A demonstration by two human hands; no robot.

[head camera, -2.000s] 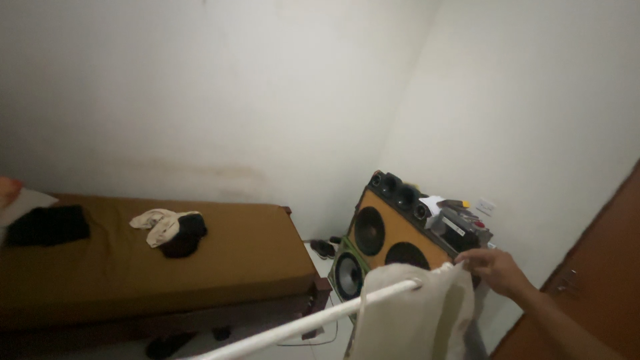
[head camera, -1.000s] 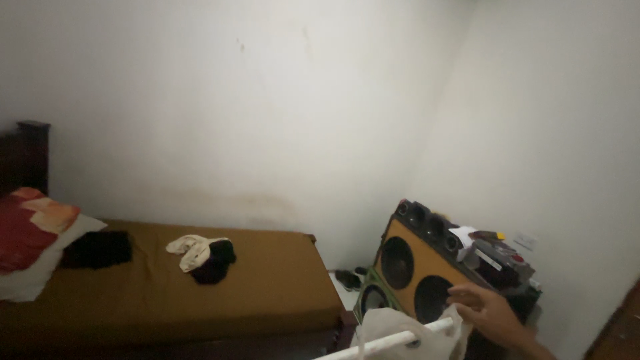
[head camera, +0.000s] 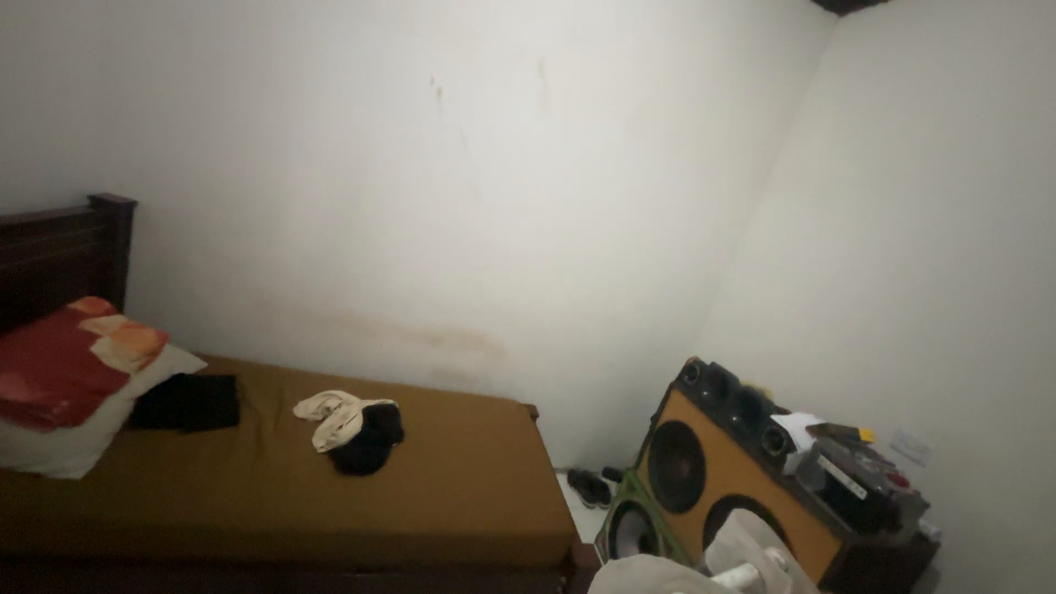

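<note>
At the lower right edge shows a pale cloth with a short piece of a white pole at it, in front of a large speaker cabinet. Neither of my hands is in the picture, so what they hold is hidden. A cream and black cloth bundle lies on the bed's brown sheet. Near the headboard, a black cloth lies beside a white pillow and a red and orange patterned pillow.
A dark wooden headboard stands at the left against the white wall. A green-framed speaker leans by the cabinet, on which a dark device and papers lie. A pair of dark shoes sits on the floor between bed and speakers.
My right hand, at the cloth on the pole in the earlier frames, has left the view. The cloth and pole show less, now low at the edge. The view has swung left and up.
</note>
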